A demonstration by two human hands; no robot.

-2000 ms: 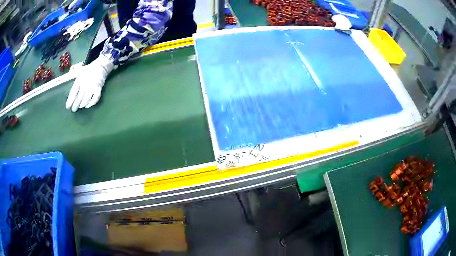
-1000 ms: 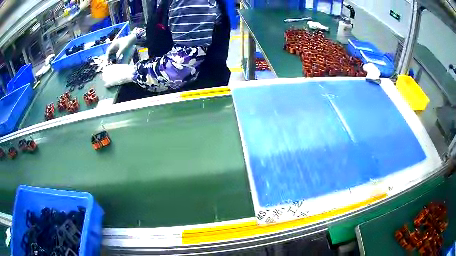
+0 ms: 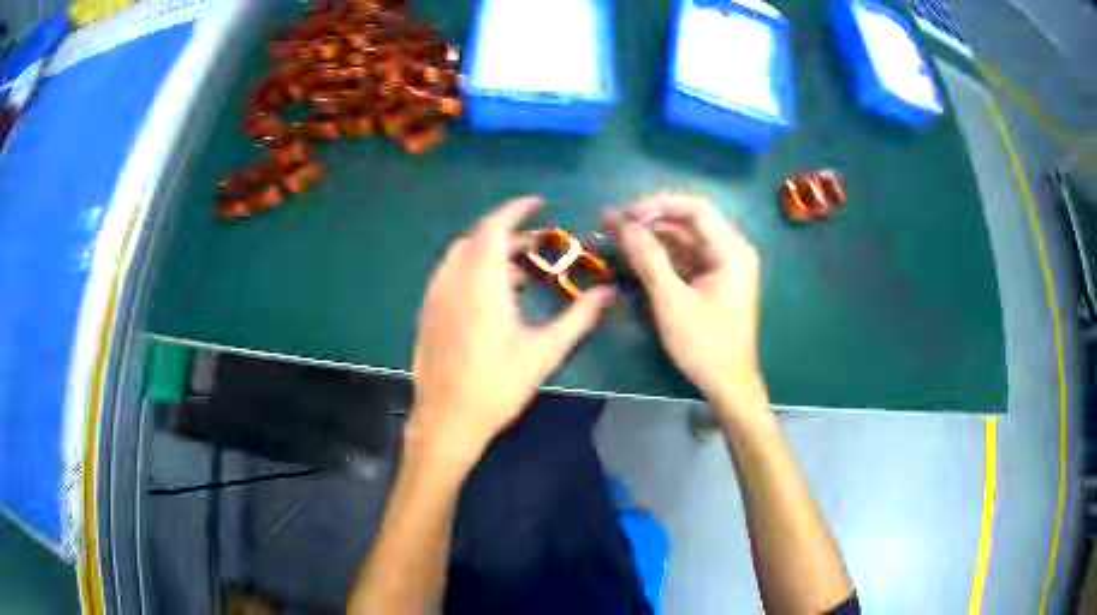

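A copper coil pair [image 3: 570,266] with two hollow loops side by side is between the fingers of my left hand [image 3: 481,324], over the green bench near its front edge. A white outline shows on one loop's face. My right hand [image 3: 704,282] is just to the right of the coil, thumb and fingertips pinched together. A tiny pale thing shows at those fingertips, too blurred to identify.
An unworked coil pile [image 3: 355,78] lies at the bench's back left. Three blue bins with white contents stand at the back, one of them in the middle [image 3: 728,114]. A finished coil group [image 3: 814,195] lies right of my hands. The blue sheet [image 3: 84,240] is far left.
The view has swung from the conveyor and the other worker to the green bench. Both my hands are now in view, the left with a coil pair; neither showed before.
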